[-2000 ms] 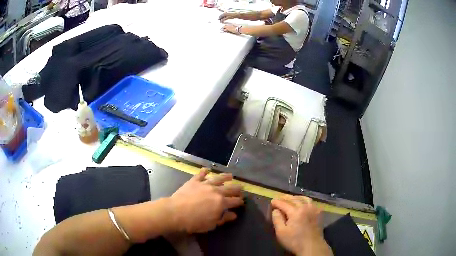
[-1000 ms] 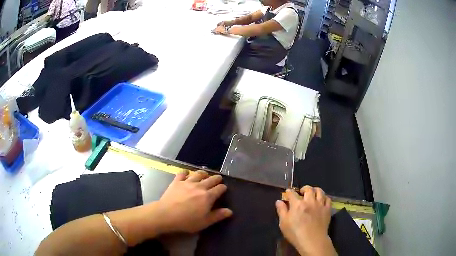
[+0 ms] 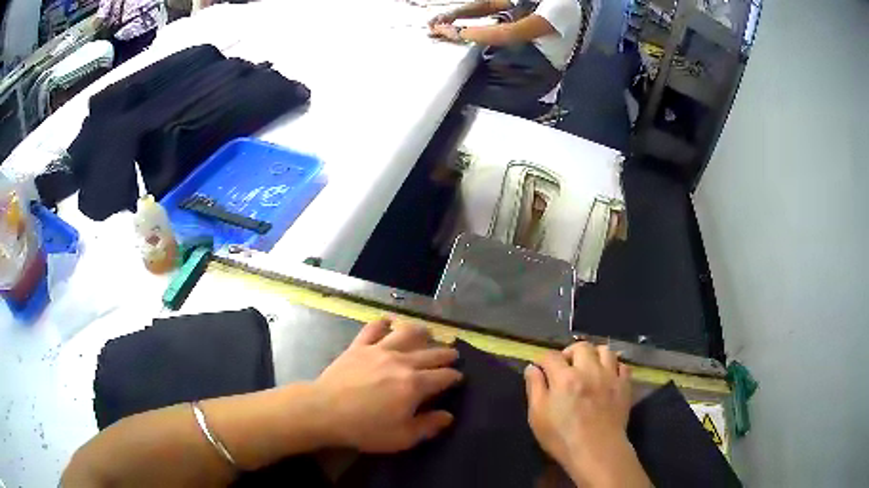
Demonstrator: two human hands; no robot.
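A black fabric piece lies flat on the grey metal bed, its far edge at the yellow strip along the silver bar. My left hand rests palm down on its left part, fingers spread, fingertips near the strip. My right hand presses on its right part, fingers bent at the strip. The near part of the piece runs out at the bottom of the picture. Whether the fingers pinch the cloth is hidden.
A black stack lies beside my left forearm. Another black piece lies right of my right hand. Green bar ends, a blue tray, a squeeze bottle and a metal plate surround the bed. A person sits beyond.
A second ago the fabric reached over the yellow strip to the bar; now its edge lies nearer me and the strip shows between my hands. Both hands stay on the piece.
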